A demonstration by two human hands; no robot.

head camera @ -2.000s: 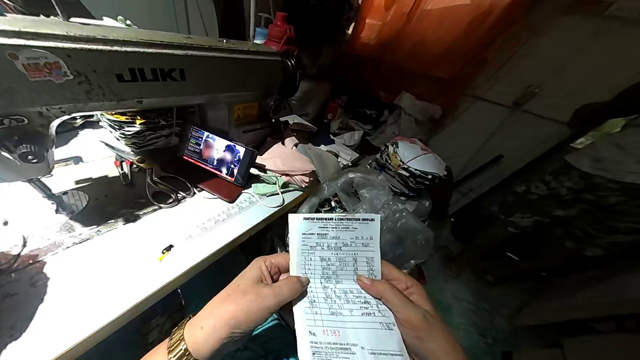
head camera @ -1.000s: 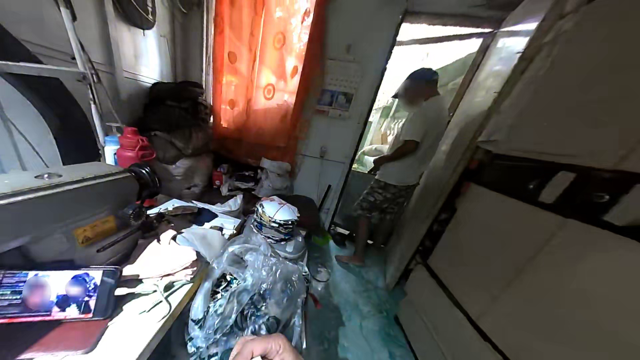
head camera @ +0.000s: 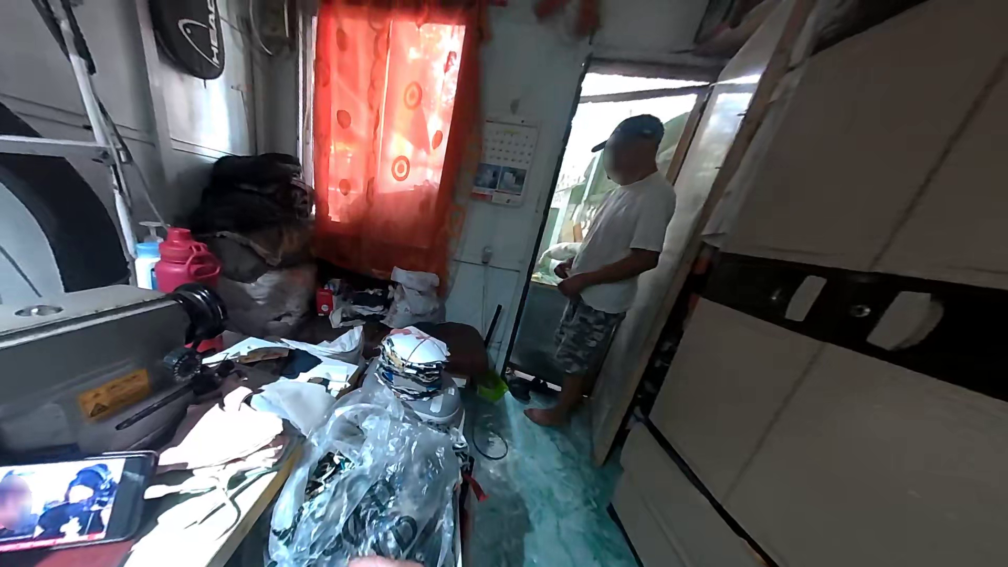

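At the bottom edge of the head view, only a small bit of skin of one of my hands (head camera: pixel 384 561) shows, just below a clear plastic bag (head camera: pixel 370 480) with dark items inside. Which hand it is and what it does cannot be told. My other hand is out of view. To the left, a smartphone (head camera: pixel 75 500) with a lit screen leans on the sewing table (head camera: pixel 228 535). Beside it lie pale cloth pieces (head camera: pixel 228 441) and scissors-like handles, partly in shadow. The grey sewing machine (head camera: pixel 79 362) stands behind the phone. No paper receipt is visible.
A person (head camera: pixel 618 228) in a white shirt and camouflage shorts stands at the open doorway. Folded fabric in a bundle (head camera: pixel 412 362) sits behind the plastic bag. A red jug (head camera: pixel 185 260) stands behind the machine. An orange curtain (head camera: pixel 386 126) covers the window; a large pale panelled unit (head camera: pixel 827 331) fills the right.
The view has swung up and right from the table to the doorway. Two seconds ago both my hands held a paper receipt; it is now out of view, and less of one hand shows.
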